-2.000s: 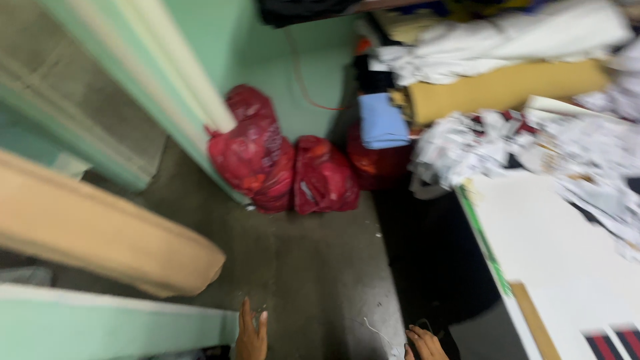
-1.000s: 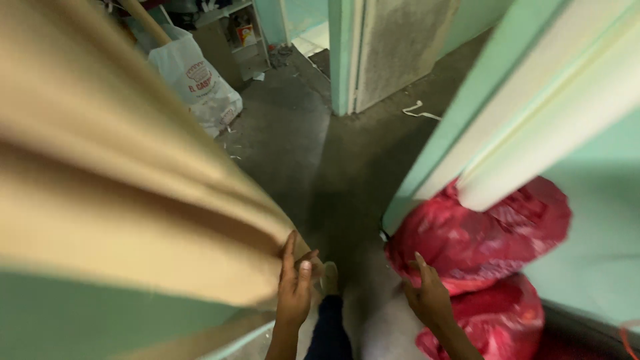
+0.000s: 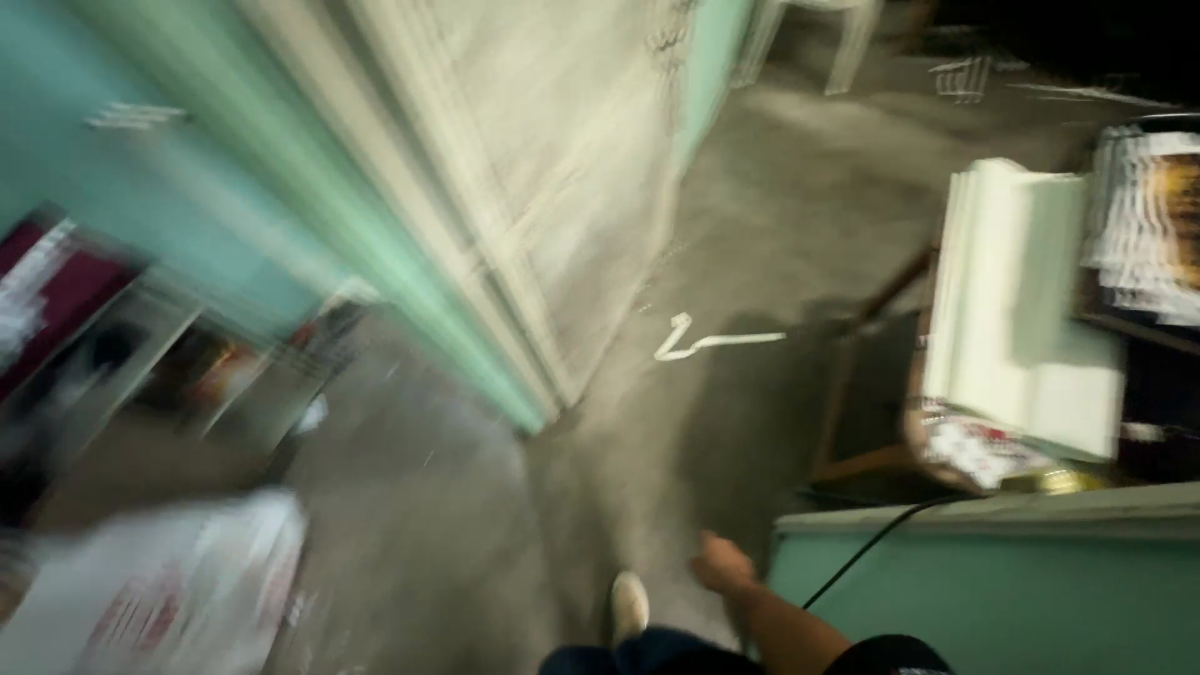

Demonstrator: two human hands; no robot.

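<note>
My right hand (image 3: 724,564) hangs low over the grey floor, beside the end of a low green wall (image 3: 984,572). Its fingers look loosely curled, and blur hides whether anything is in them. A black cable (image 3: 867,548) runs over the wall's pale top near my forearm. My left hand is out of the frame. One light-coloured shoe (image 3: 630,605) shows on the floor just left of my right hand.
A door (image 3: 572,141) in a green frame (image 3: 469,347) stands ahead. A pale strip (image 3: 722,340) lies on the floor. At right, a cream object (image 3: 1022,309) rests on a wooden-legged stand. A white printed bag (image 3: 169,581) and shelves (image 3: 178,347) are at left.
The view has swung far round, past the red bags and the tan roll. My left hand, visible one second ago beside the tan material, has left the frame.
</note>
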